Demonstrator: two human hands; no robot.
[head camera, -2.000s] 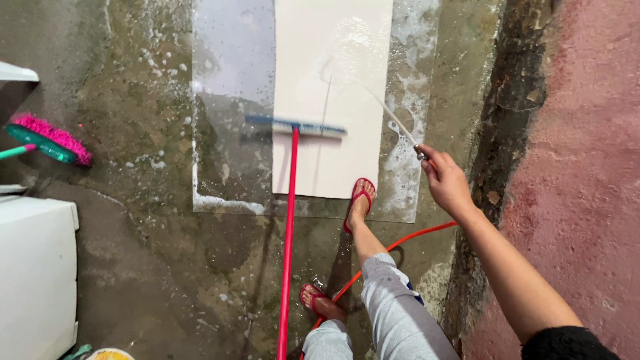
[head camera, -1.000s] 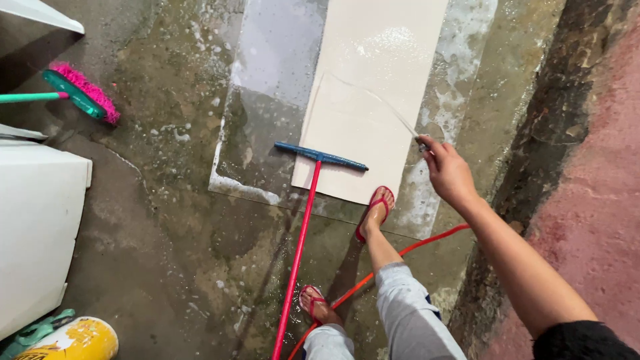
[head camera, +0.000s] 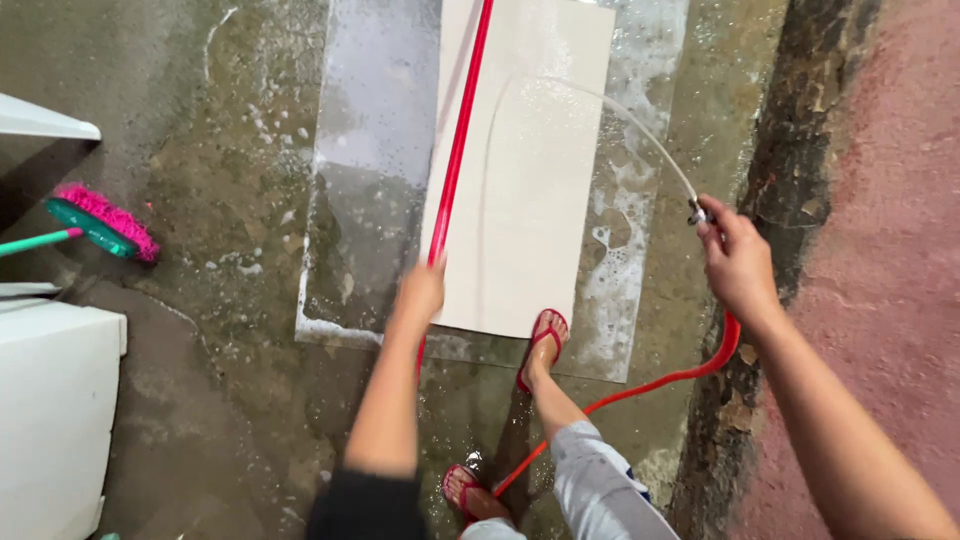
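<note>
My left hand is closed around the red pole, which runs up past the top edge of the view; its head is out of sight. At the right, my right hand holds the metal nozzle of an orange-red hose. Water arcs leftward from it onto a long cream-coloured sheet. Under that sheet lies a larger clear sheet with suds along its edges. One foot in a red flip-flop rests at the cream sheet's lower right corner.
At the left a pink-bristled brush with a green head lies on the wet concrete floor. White plastic pieces stand at the left edge. A rough pink wall runs along the right. The hose crosses the floor near my feet.
My left hand has come into view and grips the red pole. The blue squeegee head, seen earlier near the cream sheet's lower end, is out of view. My right hand still holds the running hose.
</note>
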